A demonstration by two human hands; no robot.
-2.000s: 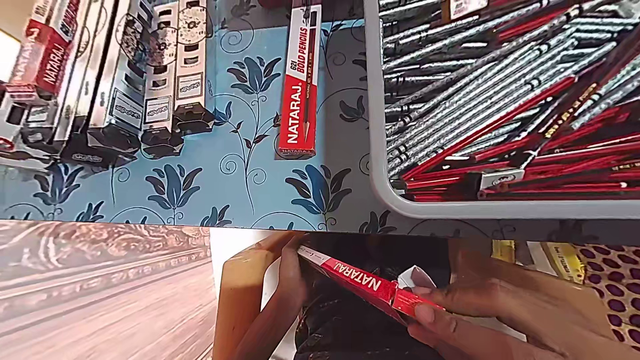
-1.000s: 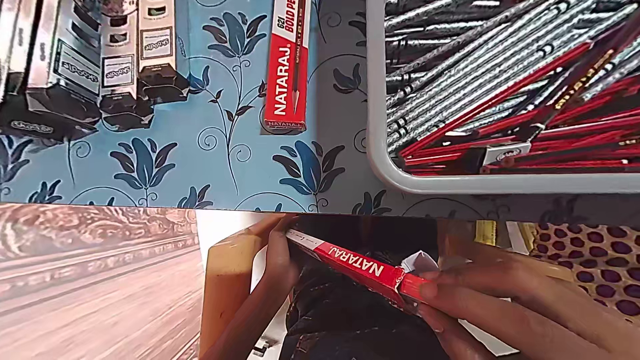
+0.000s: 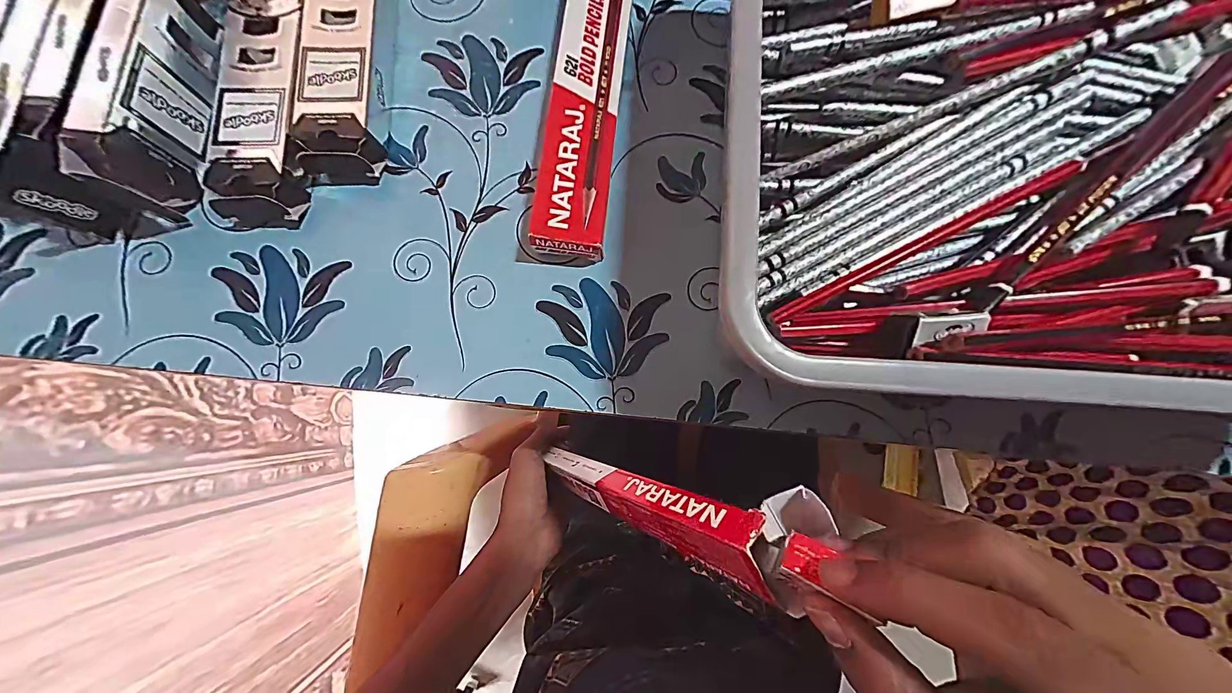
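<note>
Below the table edge, a red and white Nataraj pencil box is held between my hands, tilted down to the right. My left hand grips its far left end, the fingers partly hidden. The thumb and fingers of my right hand pinch the red end flap, where the box is open and white inner flaps stand out. What is inside the box cannot be seen. Another Nataraj pencil box lies shut on the table.
A patterned blue cloth covers the table. On the right stands a white plastic tray full of silver, red and dark pencils. Several black and white Skoodle boxes lie at the upper left. A dotted fabric shows at the lower right.
The flap in my right hand stands further out from the box, with a wider gap at the end. Both hands keep hold of the box.
</note>
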